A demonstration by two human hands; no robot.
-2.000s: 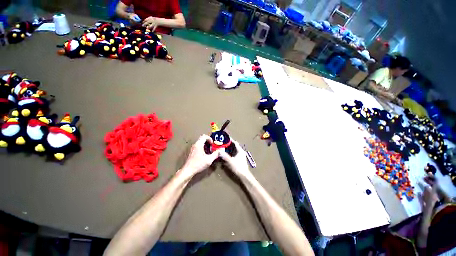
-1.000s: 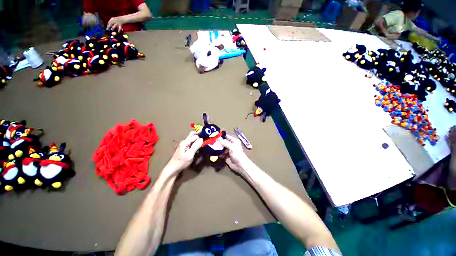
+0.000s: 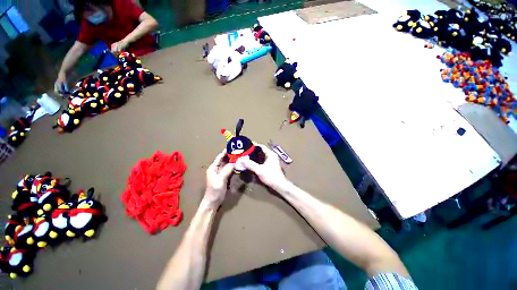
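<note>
A small black plush penguin (image 3: 238,145) with a white belly, a red scarf at its neck, a striped party hat and a black hanging loop is held upright above the brown table (image 3: 187,107). My left hand (image 3: 220,177) grips its left side in view. My right hand (image 3: 265,167) grips the other side, with the thumb on its front. The hands hide most of its lower body. Thread snips (image 3: 280,152) lie just right of my right hand. A loose red scarf pile (image 3: 154,191) lies left of my hands.
Penguins with scarves (image 3: 83,217) cluster at far left; another group (image 3: 113,95) lies near a seated person in red (image 3: 122,28). Two black penguins (image 3: 303,102) lie at the right edge, white plush (image 3: 228,62) behind. A white table (image 3: 363,96) holds black toys and orange-and-blue pieces.
The view has turned. The penguin was tilted with its belly and foot showing a second ago; now it is upright, and my fingers have closed in over its front.
</note>
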